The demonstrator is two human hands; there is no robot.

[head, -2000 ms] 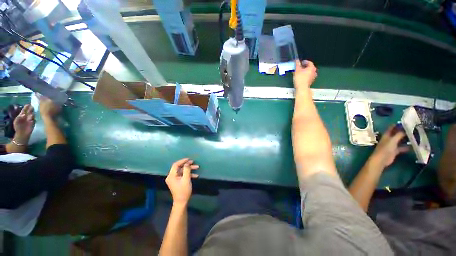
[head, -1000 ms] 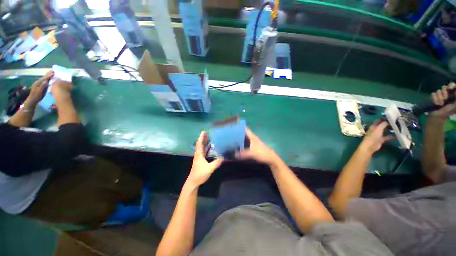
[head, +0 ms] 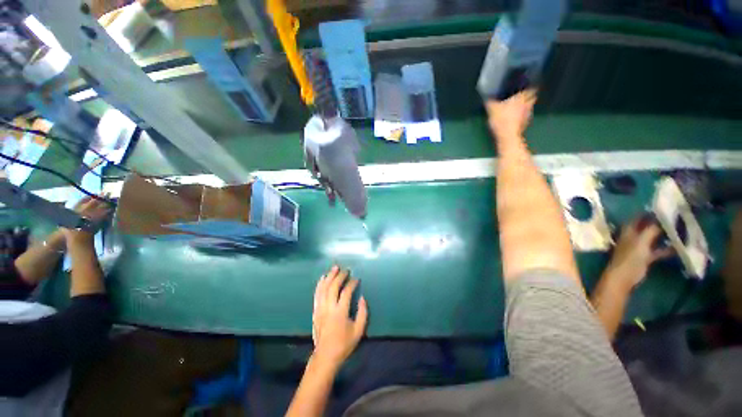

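My right hand (head: 512,116) is stretched out over the dark green conveyor and holds a light blue retail box (head: 519,57) by its lower end; the box is somewhat blurred. My left hand (head: 336,313) is empty, fingers apart, above the front part of the glossy green bench. Open retail boxes (head: 272,213) stand side by side on the bench at the left, light blue outside and brown inside, with flaps up.
A hanging electric screwdriver (head: 336,159) is above the bench. Flat cartons (head: 420,102) and standing blue boxes (head: 347,69) are on the conveyor. A neighbour's hand (head: 639,248) is by white device housings (head: 582,208) at the right. A metal post (head: 154,98) slants at the left.
One second ago both hands held a blue box over the bench's front edge. Now my left hand has let go, and my right hand has moved forward over the conveyor with a box.
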